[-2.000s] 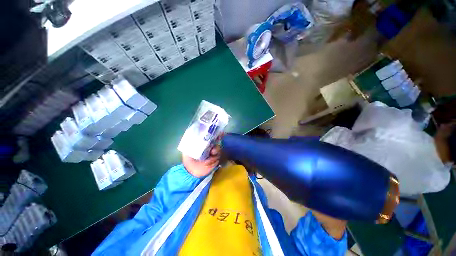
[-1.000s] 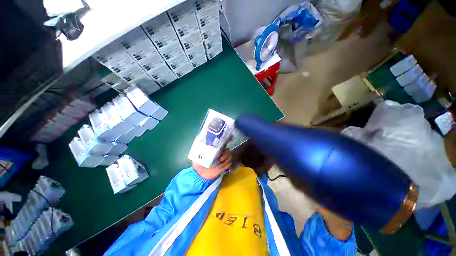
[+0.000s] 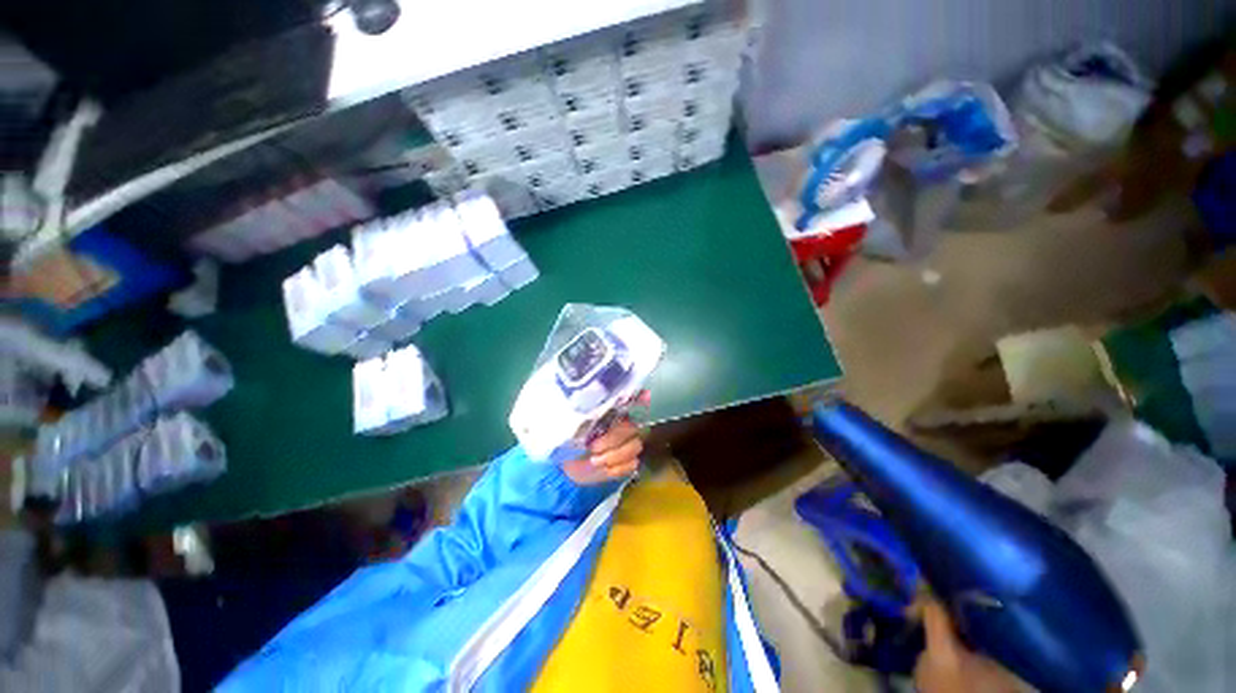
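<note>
My left hand (image 3: 610, 450) holds a white retail box (image 3: 588, 376) with a dark watch picture facing up, over the front edge of the green table. Clear film sticks out past the box's far end. My right hand (image 3: 949, 655), partly cut off by the bottom edge, holds the dark-blue hair dryer (image 3: 983, 542) at the lower right. Its nozzle points up and left, well apart from the box. Most of the right hand is hidden behind the barrel.
Rows of white wrapped boxes (image 3: 441, 257) lie on the green table (image 3: 651, 257), with more at left. A wall of box ends (image 3: 583, 115) stands under the white shelf (image 3: 475, 48). A blue fan (image 3: 843, 176) stands on a red stand beyond the table end. A cord hangs down.
The dryer has moved right and down, away from the box. The box is still in my left hand. The view has turned, so the table and shelf appear shifted right.
</note>
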